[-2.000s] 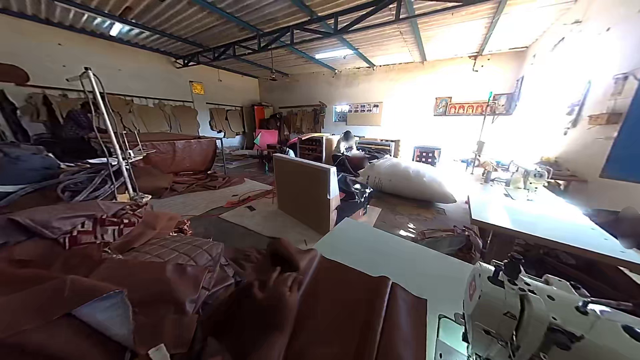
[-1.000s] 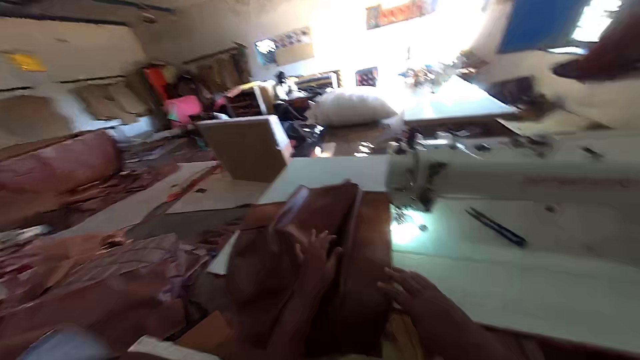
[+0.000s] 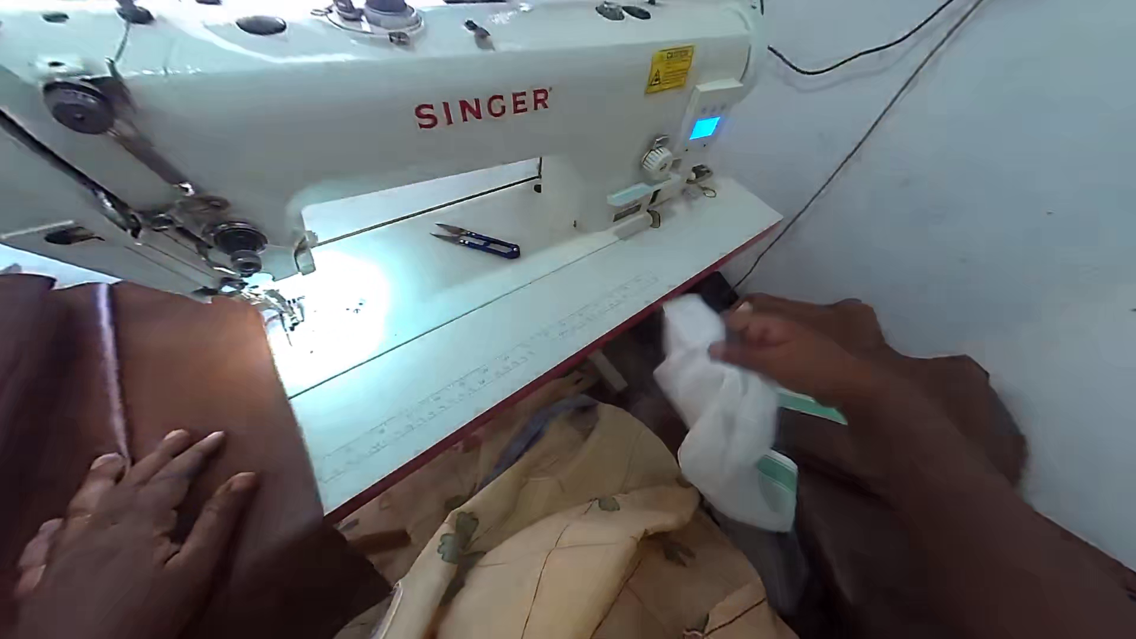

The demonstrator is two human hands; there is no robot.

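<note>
My left hand (image 3: 133, 541) rests with spread fingers on a brown leather piece (image 3: 191, 382), which lies at the left of the sewing table beside the needle area. Between the thumb and fingers of my right hand (image 3: 772, 342) a crumpled white cloth (image 3: 723, 417) with green stripes hangs, just off the table's front edge. The white Singer sewing machine (image 3: 355, 115) spans the top of the view, its lamp lighting the presser foot (image 3: 282, 311). Blue-handled thread snips (image 3: 479, 241) lie on the machine bed under the arm.
The table edge (image 3: 532, 383) runs diagonally across the middle. Below it, patterned yellowish fabric (image 3: 568, 550) covers the lap area. Brown material (image 3: 941, 399) is heaped at the right against a pale wall (image 3: 1021, 222), where dark cables (image 3: 852, 142) run down.
The view has swung right and down to the sewing machine. My right hand, with no cloth seen in it a second ago, now holds the white cloth. My left hand is still on brown leather.
</note>
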